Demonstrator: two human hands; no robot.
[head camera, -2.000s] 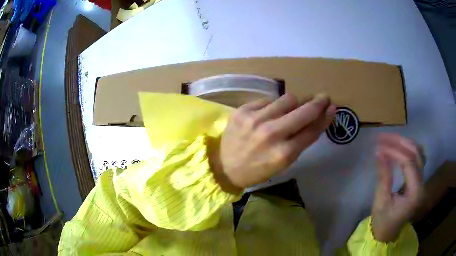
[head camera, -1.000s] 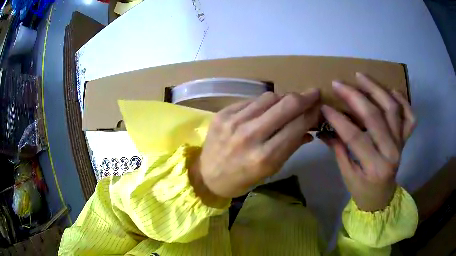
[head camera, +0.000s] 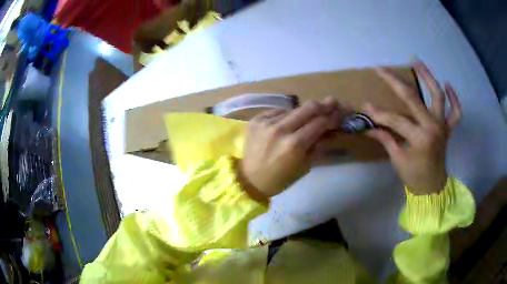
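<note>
A long slim brown carton (head camera: 328, 89) lies across the white table, tilted slightly, with a whitish carry handle (head camera: 253, 102) in its dark slot. A round black-and-white seal sticker (head camera: 357, 122) sits at the carton's near edge, right of the handle. My left hand (head camera: 289, 141) has its fingertips at the sticker's left side and holds pale yellow backing paper (head camera: 203, 136), which sticks out to the left. My right hand (head camera: 419, 130) is spread over the carton's right end, thumb and a finger at the sticker's right side. Fingertip contact is blurred.
An open brown box (head camera: 158, 28) with yellow scraps stands beyond the table's far left edge. Layered cardboard (head camera: 105, 150) lines the left side of the white table (head camera: 344, 33). A brown box (head camera: 481, 238) shows at the lower right. Something red is at the upper left.
The carton has turned, its right end now higher in view, and its near side shows. The sticker is more visible between my hands. My right hand has spread over the carton's right end.
</note>
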